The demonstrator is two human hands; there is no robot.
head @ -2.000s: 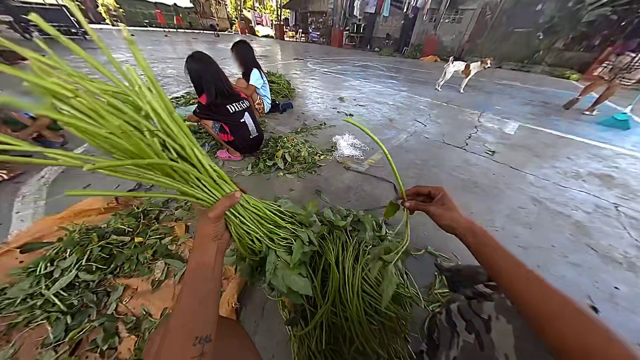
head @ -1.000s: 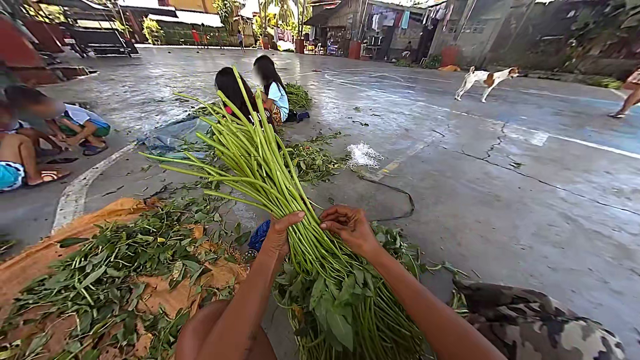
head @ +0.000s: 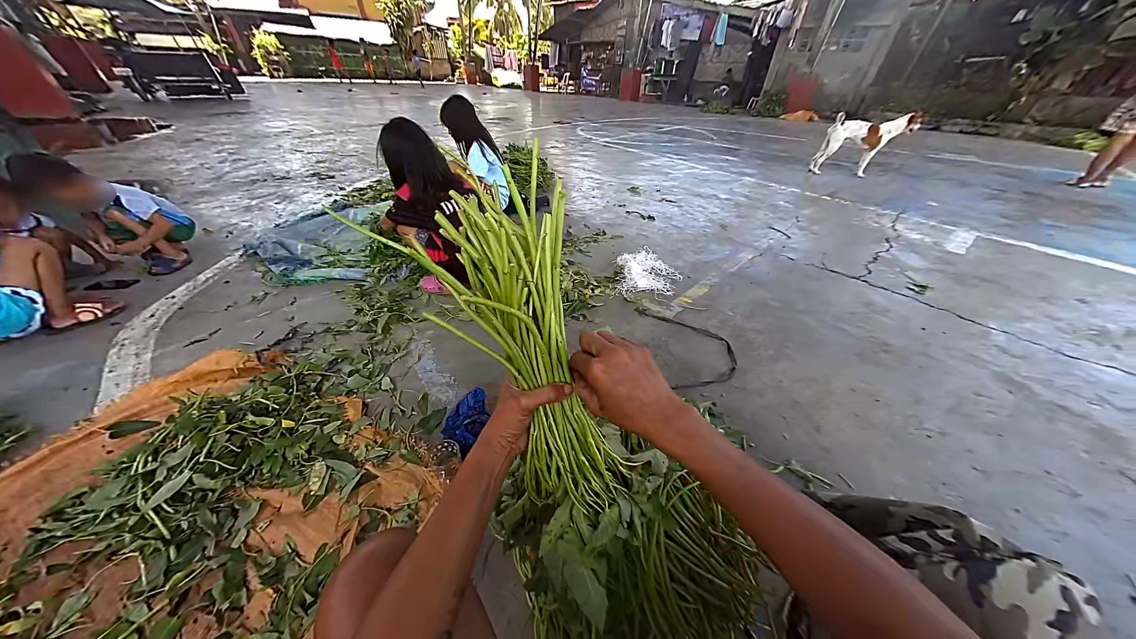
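A thick bundle of green leafy-vegetable stems stands nearly upright, cut ends up and leaves hanging down. My left hand is wrapped around its middle from the left. My right hand touches the bundle's right side, its fingers bent in at the stems; whether they pinch a single stem is hidden. Beneath the hands, a larger heap of the same greens lies between my legs. At the lower left, plucked leaves are strewn over an orange cloth. A blue plastic bag lies beside my left wrist.
Two people squat ahead beside a plastic sheet and scattered greens. Others crouch at the left. White string and a dark cord lie on the cracked concrete. A white and brown dog stands at the right, near another person's legs.
My right hand has come from the right, where it held a single stem, to the bundle. The bundle, earlier tilted far left, is now more upright in my left hand.
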